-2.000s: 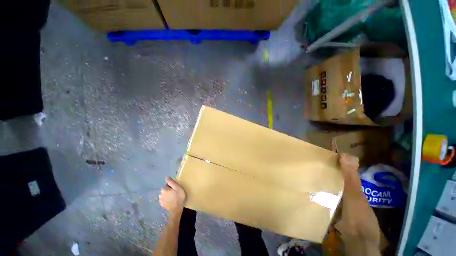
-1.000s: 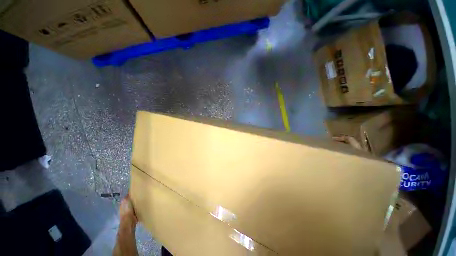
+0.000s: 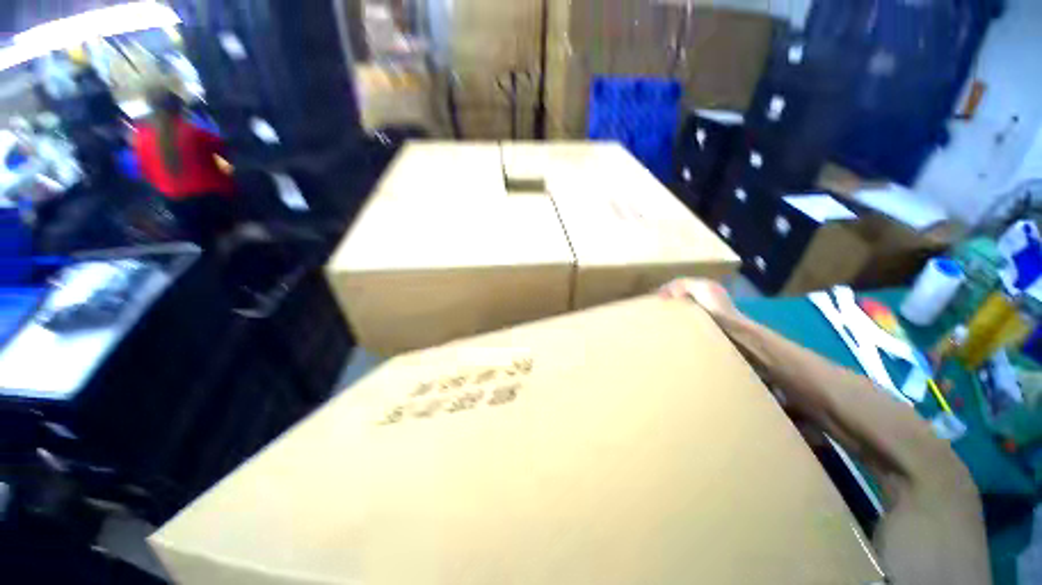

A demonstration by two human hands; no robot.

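A large tan shipping carton (image 3: 571, 457) with dark printed symbols fills the lower middle, tilted and held up close to me. My right hand (image 3: 699, 295) grips its far right edge, with the forearm along its right side. My left hand is not in view. Just beyond the carton, stacked cartons (image 3: 457, 217) stand side by side with flat tops and a small notch between them.
The green workbench (image 3: 788, 326) is at right, with white straps (image 3: 857, 343) and a white roll (image 3: 931, 291). Black totes (image 3: 737, 189) and a blue pallet (image 3: 634, 120) stand behind. A person in red (image 3: 177, 154) is at far left, beyond dark crates.
The carton has been raised from low over the floor and turned, so a printed face shows. The view has lifted from the floor to the stacked cartons. My left hand has gone out of view.
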